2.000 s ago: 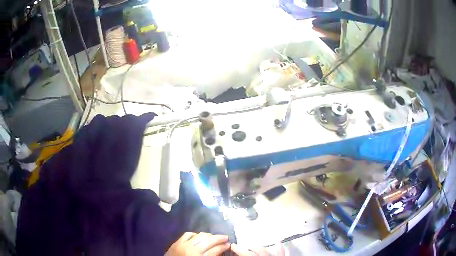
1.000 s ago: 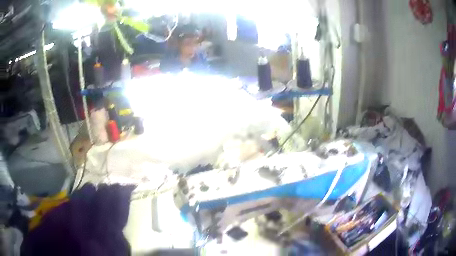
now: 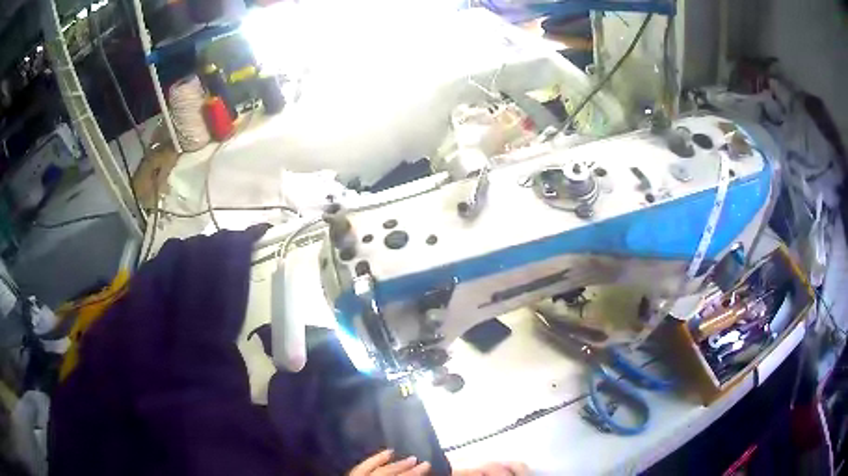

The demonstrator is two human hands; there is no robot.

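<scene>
A large dark purple garment piece [image 3: 158, 344] lies left of the needle, and part of it reaches under the needle area [image 3: 404, 376] of the blue-striped sewing machine [image 3: 558, 242]. My left hand [image 3: 389, 464] shows only its fingertips at the bottom edge, resting on the cloth near the needle. My right hand [image 3: 493, 469] is mostly cut off by the bottom edge, just right of the cloth's edge. Whether either hand grips the cloth cannot be told. Blue-handled scissors [image 3: 616, 409] lie right of the needle.
An orange-tan tool box [image 3: 711, 367] with small metal tools stands at the table's right end. A small black pad [image 3: 487, 335] lies on the bed. A white tape [image 3: 711, 223] hangs over the machine. Red [image 3: 218, 119] and white thread cones [image 3: 190, 113] stand back left. Yellow covering [image 3: 88, 321] shows at left.
The view tilted up, then back down onto the machine. The hands, out of view one second ago, show again at the bottom edge. More dark cloth now shows left of the needle.
</scene>
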